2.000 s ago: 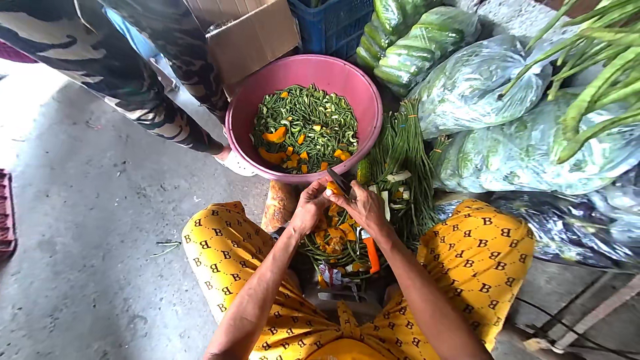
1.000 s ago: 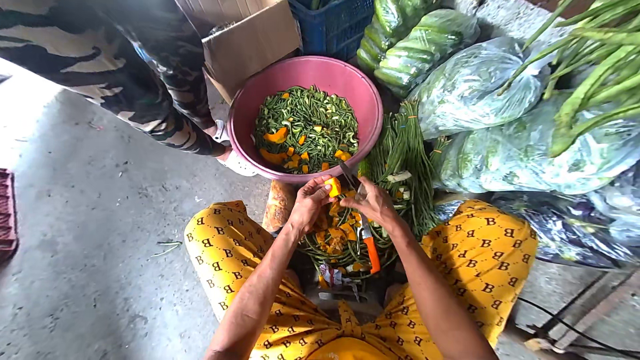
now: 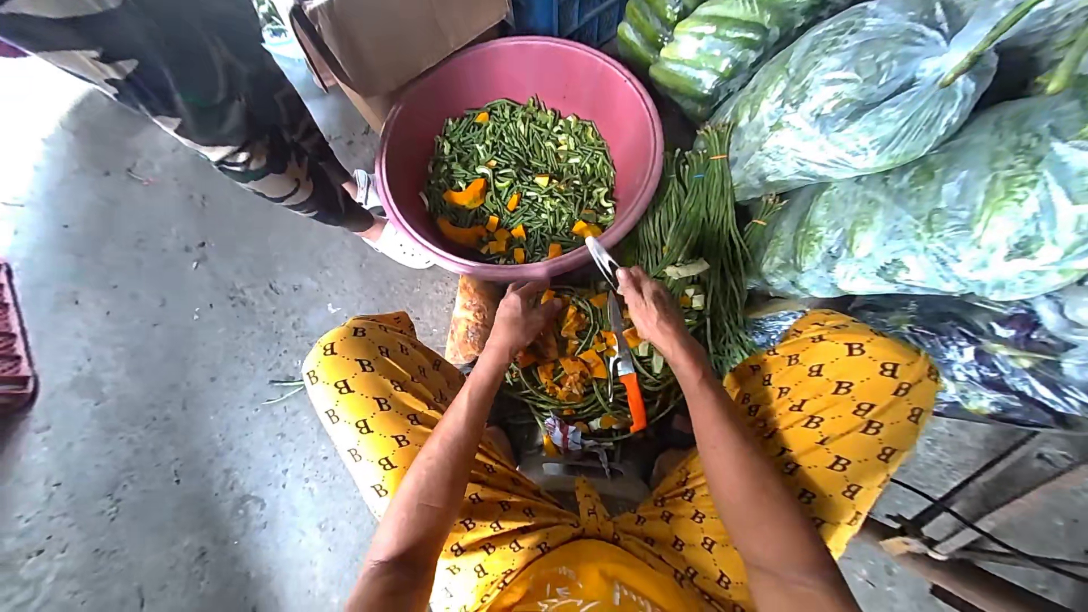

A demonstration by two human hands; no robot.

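My right hand (image 3: 650,308) grips a small metal blade (image 3: 602,259), perhaps a peeler or knife, its end by the rim of a pink plastic basin (image 3: 521,270). Cut green beans (image 3: 544,161) and orange squash pieces (image 3: 466,194) lie in that basin. Just below its rim is my left hand (image 3: 520,319), fingers bent, with an orange bit at the fingertips; whether it is held cannot be told. Between my legs are orange squash scraps (image 3: 571,374) on long green beans. A knife with an orange handle (image 3: 633,401) rests on them.
Bundled long beans (image 3: 693,221) lie right of the basin, beside plastic bags of vegetables (image 3: 858,93). A cardboard box (image 3: 399,38) and a blue crate (image 3: 565,19) stand behind. At the left, a person in camouflage trousers (image 3: 229,93) stands near the basin. A red crate (image 3: 13,340) sits far left.
My hands have moved apart. The yellow-orange squash piece that my left hand held up one second ago no longer shows there. The standing person's legs have shifted slightly.
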